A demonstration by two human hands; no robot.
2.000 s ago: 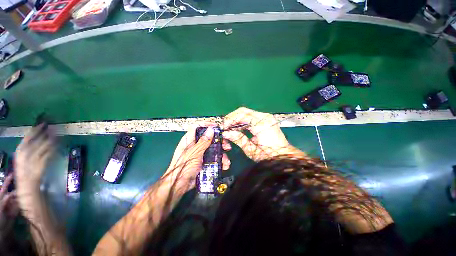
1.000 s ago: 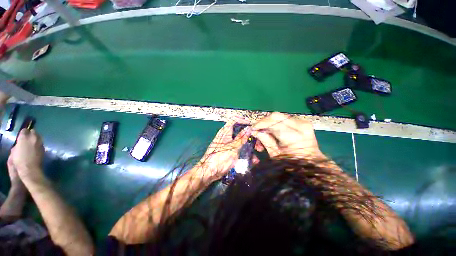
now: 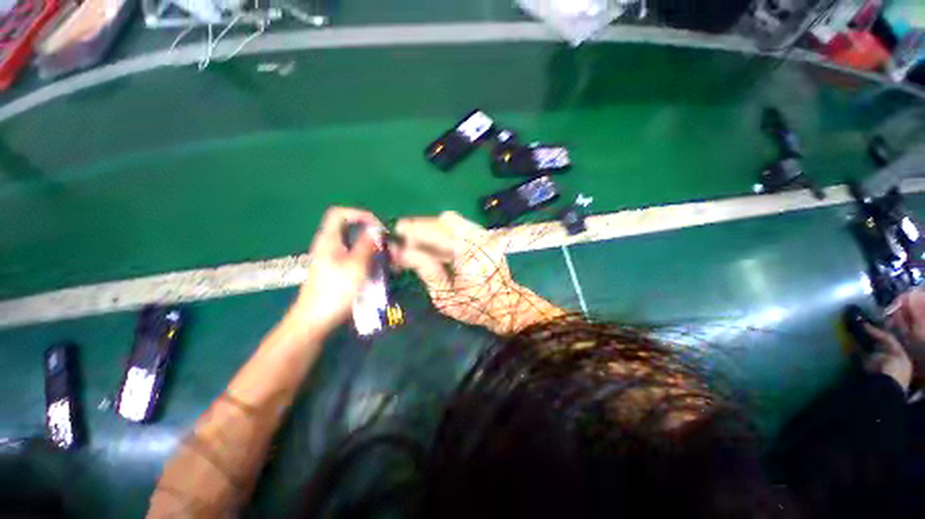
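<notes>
My left hand (image 3: 333, 266) holds a black phone unit (image 3: 373, 294) upright over the metal edge strip, its silvery patch at the lower end. A small yellow-gold spot shows beside that end. My right hand (image 3: 453, 262) is at the phone's upper right side with its fingers bent together. The fingers are blurred, and I cannot tell whether they hold a tool or a small part. Part of the phone is hidden by my left fingers.
Three phone units (image 3: 522, 200) lie on the green belt, with a small black module (image 3: 574, 218) on the edge strip (image 3: 669, 217). Two phones (image 3: 149, 363) lie on the bench at left. At right, another person's hand (image 3: 888, 355) holds a dark part near a pile of black parts (image 3: 895, 239).
The view has swung to the right, bringing another person's hand and the black pile into sight. The phone is still in my left hand, and its silvery end shows more clearly.
</notes>
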